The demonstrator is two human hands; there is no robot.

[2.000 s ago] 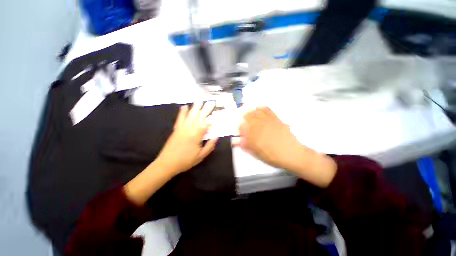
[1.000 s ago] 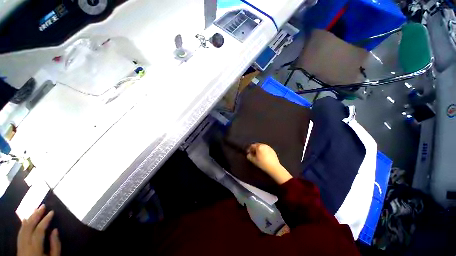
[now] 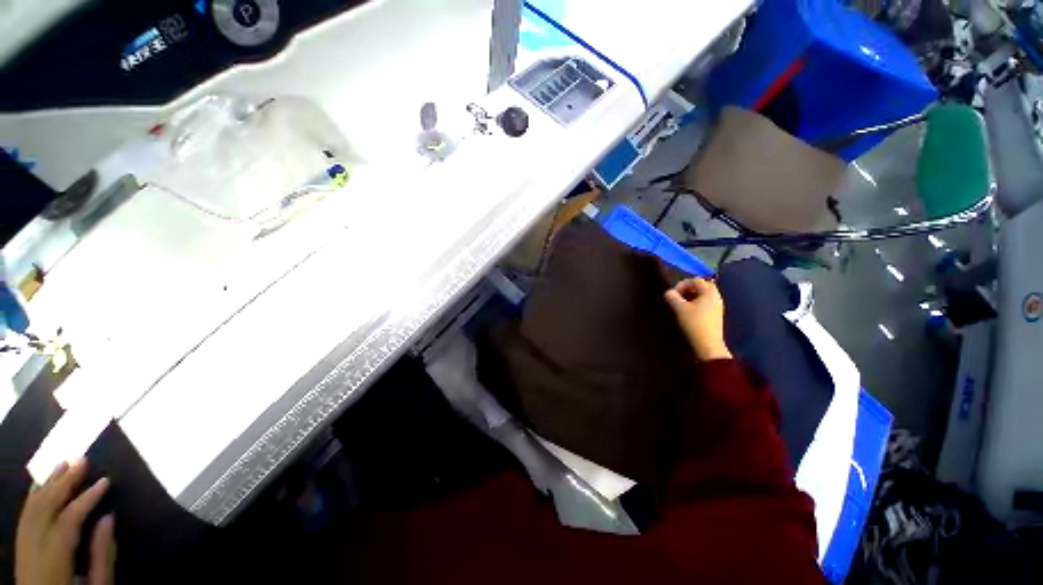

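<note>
My right hand (image 3: 699,313) pinches the upper right edge of a dark brown panel (image 3: 595,331), which lies on the stack beside the table. My left hand (image 3: 60,528) is at the lower left, partly cut off by the frame edge. It rests flat with fingers apart on a dark fabric piece (image 3: 143,503), its fingertips at a white label (image 3: 74,437). The presser foot area (image 3: 52,349) is at the far left edge and too small to read clearly.
A blue crate (image 3: 860,469) holds navy panels (image 3: 764,331) and white pieces (image 3: 826,406). An edge ruler (image 3: 332,383) runs along the table front. A clear plastic bag (image 3: 235,149) lies below the black control panel (image 3: 137,51). A chair (image 3: 764,171) stands behind the crate.
My right hand has left the middle of the brown panel and moved up and right to its far edge. My left hand stays at the label. Earlier, both hands were near the needle.
</note>
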